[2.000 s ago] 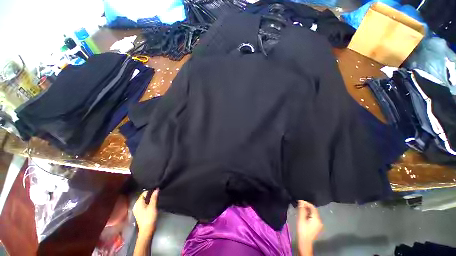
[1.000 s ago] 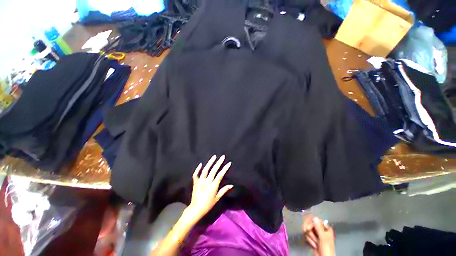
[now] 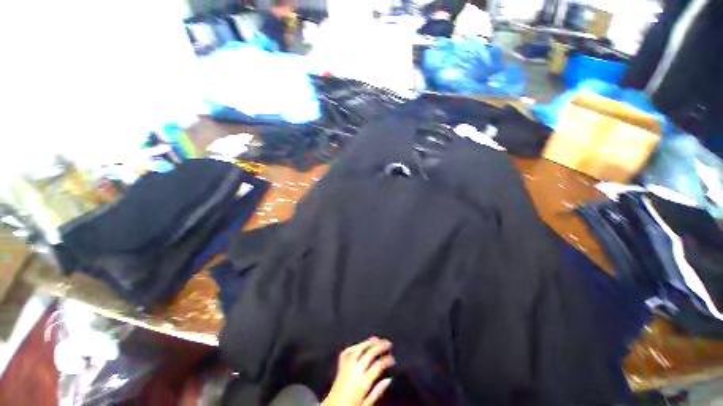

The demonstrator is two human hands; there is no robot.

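A black jacket (image 3: pixel 404 262) lies spread over the table in front of me, with its sleeves at both sides and its lower part reaching the bottom edge of the view. A curved hanger part (image 3: pixel 398 170) shows at its neck. Dark blue cloth (image 3: pixel 591 277) shows from under it at the right and left. My left hand (image 3: pixel 363 371) lies on the lower part of the jacket, fingers a little apart, holding nothing that I can see. My right hand is not in view. The picture is blurred.
A dark folded stack (image 3: pixel 158 218) is at the left, garments with a white stripe (image 3: pixel 662 246) at the right. A cardboard box (image 3: pixel 602 139) stands back right. Black straps (image 3: pixel 301 144) and bluish plastic bags (image 3: pixel 265 79) lie at the back. The table (image 3: pixel 555 190) is brown.
The view has tilted up, showing more of the room behind. My left hand left the hem edge, then came onto the jacket's lower part. My right hand let go and has gone out of view.
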